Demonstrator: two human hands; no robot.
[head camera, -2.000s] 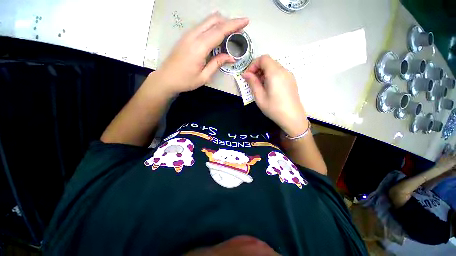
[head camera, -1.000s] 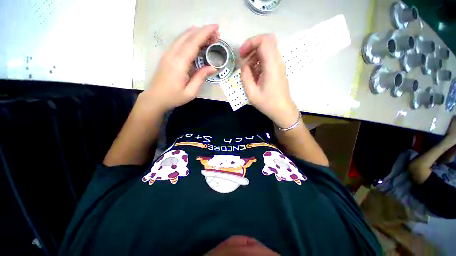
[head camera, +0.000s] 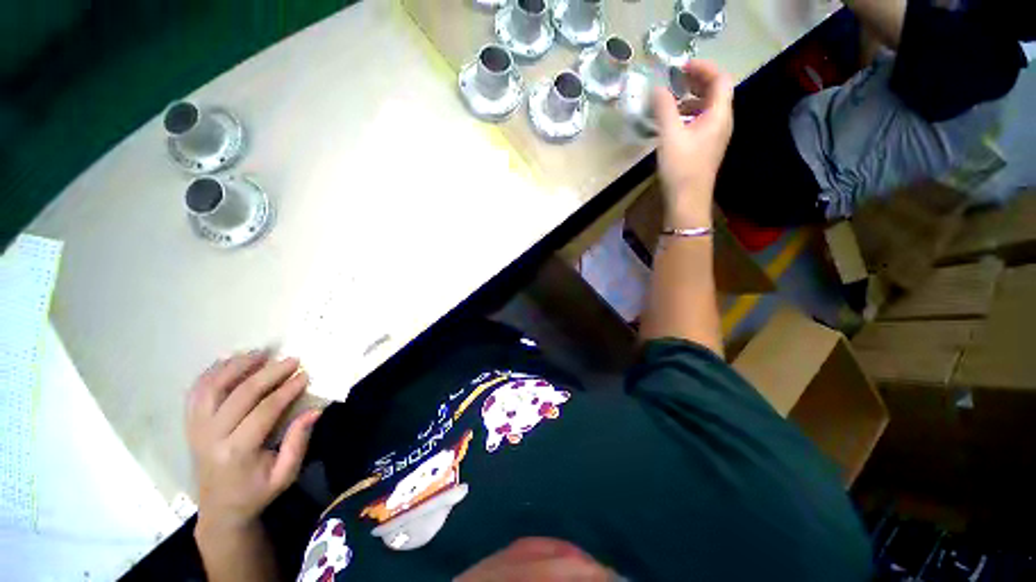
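Note:
My right hand (head camera: 695, 131) is at the group of silver flanged tubes (head camera: 559, 108) at the upper right. Its thumb and fingers are around the tube of one blurred flanged tube (head camera: 640, 105). My left hand (head camera: 244, 426) lies palm down near the bench's front edge, thumb apart, with no part seen in it; what is under it is hidden. A pale label sheet (head camera: 324, 364), washed out by glare, lies beside its fingertips. Two flanged tubes (head camera: 227, 213) stand upright at the bench's far left side.
Large white printed sheets (head camera: 28, 341) lie at the left. A yellow tape line (head camera: 437, 57) crosses the bench. Another person (head camera: 966, 68) is at the upper right. Cardboard boxes (head camera: 812, 392) stand below the bench at right. A dark green strip (head camera: 148, 68) runs behind the bench.
The view has swung to the right. My left hand has let go of the flanged tube it held. My right hand has left the small label sheet and reached out to the tube group.

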